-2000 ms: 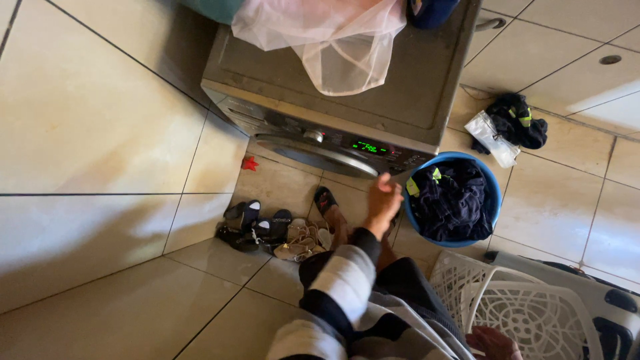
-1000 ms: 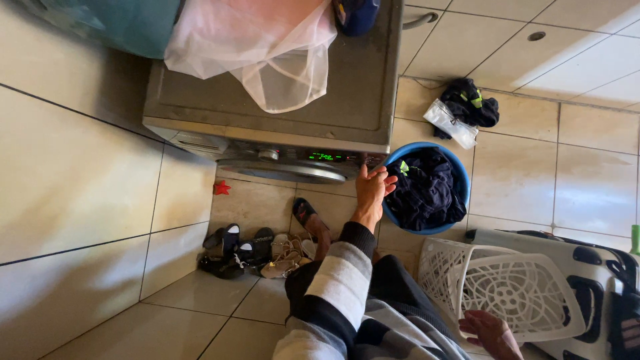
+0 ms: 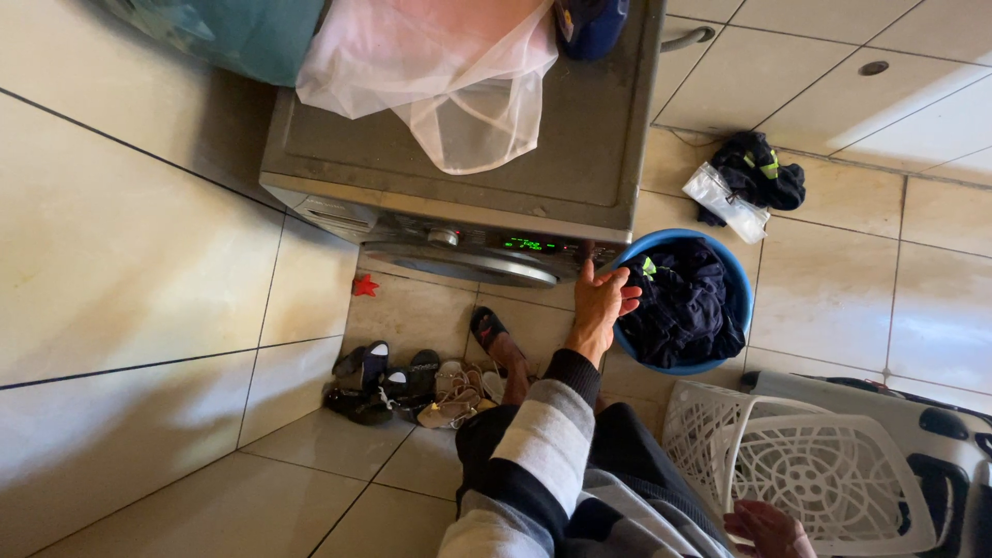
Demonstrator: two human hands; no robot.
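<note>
My left hand, in a striped sleeve, is at the right end of the control panel of a grey front-loading washing machine. Its raised finger is at or very near the panel; the others are loosely bent, holding nothing. Left of it, the panel's display glows green beside a round dial. A blue tub of dark clothes stands just right of the hand. My right hand, partly cut off at the bottom edge, hangs over or beside a white plastic laundry basket, with nothing visible in it.
On the machine lie sheer pinkish-white fabric and a dark blue item. Dark clothing and a clear plastic bag are on the tiles. Shoes crowd the floor near my foot; a hard case is behind the basket.
My left hand, blurred near the panel's right end two seconds ago, now has a finger raised at the panel. The view has shifted left since the oldest frame.
</note>
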